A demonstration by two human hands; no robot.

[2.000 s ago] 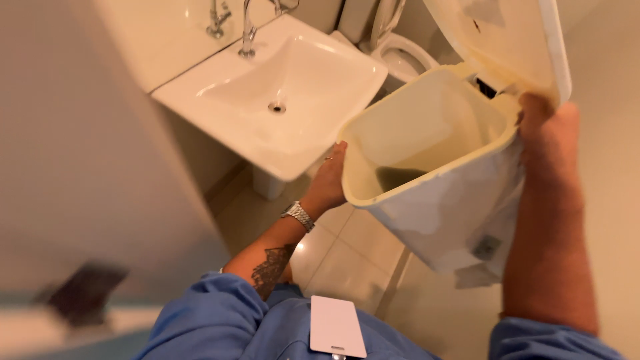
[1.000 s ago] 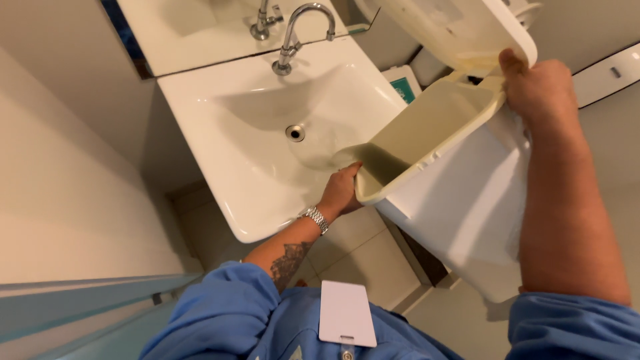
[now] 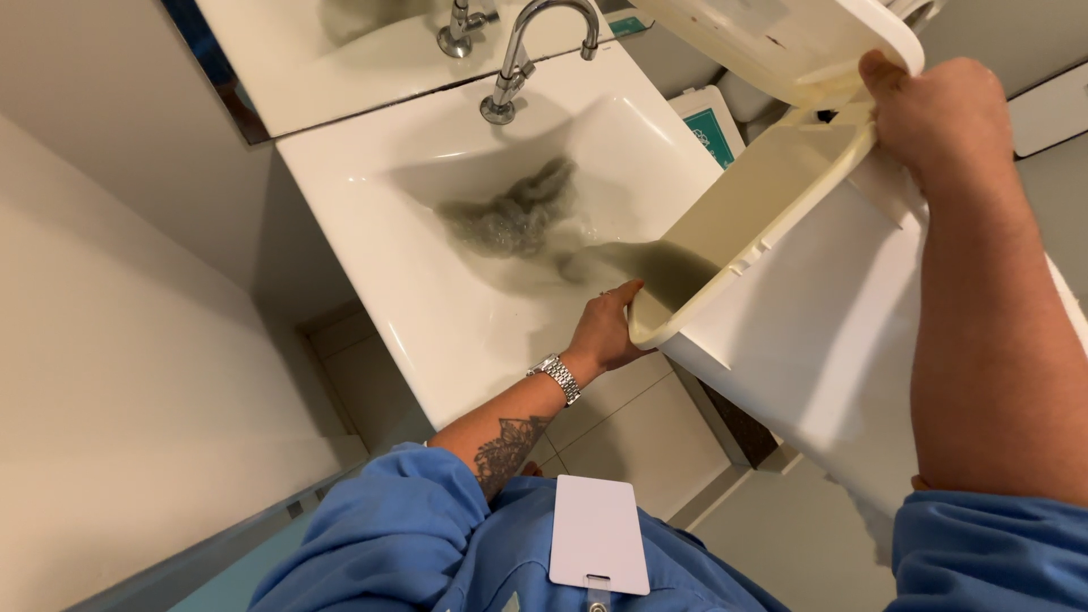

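A white plastic bin (image 3: 790, 340) with a hinged lid (image 3: 790, 42) is tilted over the edge of a white washbasin (image 3: 340, 229). Dark grey water (image 3: 518, 212) pours from its lower corner and swirls in the bowl, hiding the drain. My left hand (image 3: 608, 327) holds the bin's rim at that lower corner, its thumb on top. My right hand (image 3: 943, 119) grips the raised end near the hinge, with the thumb on the edge of the lid. The lid stands swung back from the mouth.
A curved chrome faucet (image 3: 510, 81) rises at the basin's back edge, below a mirror (image 3: 365, 51). A white and green package (image 3: 710, 127) lies behind the basin at the right. A pale wall (image 3: 127, 297) stands at the left, and floor tiles (image 3: 612, 425) show below.
The bin has come over the basin and tipped further. Water now flows out and covers the drain, which was visible in both earlier frames. The view has shifted closer to the basin.
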